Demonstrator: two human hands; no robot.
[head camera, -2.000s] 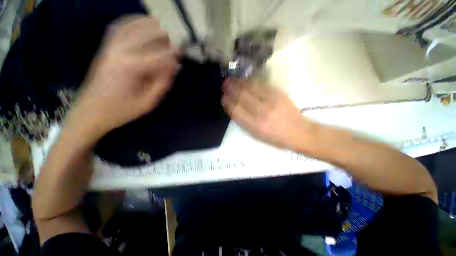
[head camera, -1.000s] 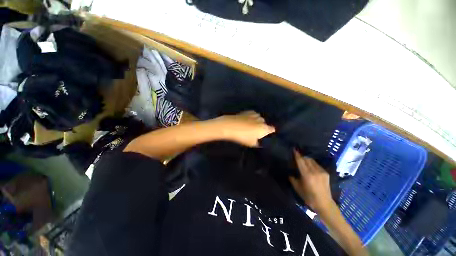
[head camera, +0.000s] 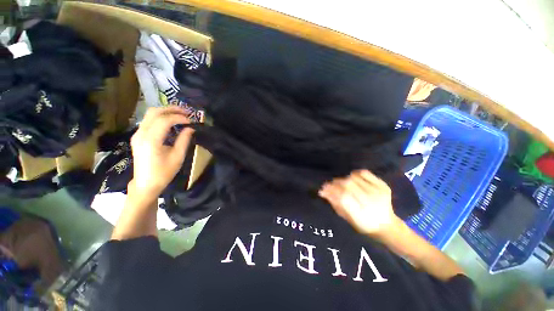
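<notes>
A black cloth piece (head camera: 261, 155) lies over my lap, with one edge stretched between my two hands. My left hand (head camera: 159, 149) pinches the edge at its left end between thumb and fingers, raised beside the carton. My right hand (head camera: 359, 199) holds the same edge further right, in front of my T-shirt, fingers bent over the cloth. The cloth hangs in loose folds beyond the edge. Black on black hides where the cloth ends and my clothes begin.
A cardboard carton (head camera: 112, 79) with patterned cloth (head camera: 182, 61) stands at left, beside black embroidered bundles (head camera: 45, 103). The white table's wooden edge (head camera: 340, 45) crosses above. A blue basket (head camera: 480, 136) is at right, with a darker blue basket (head camera: 504, 255) beyond it.
The view has turned from the machine table down to my lap. My left hand has moved left and my hands have spread apart, with the cloth edge drawn out between them.
</notes>
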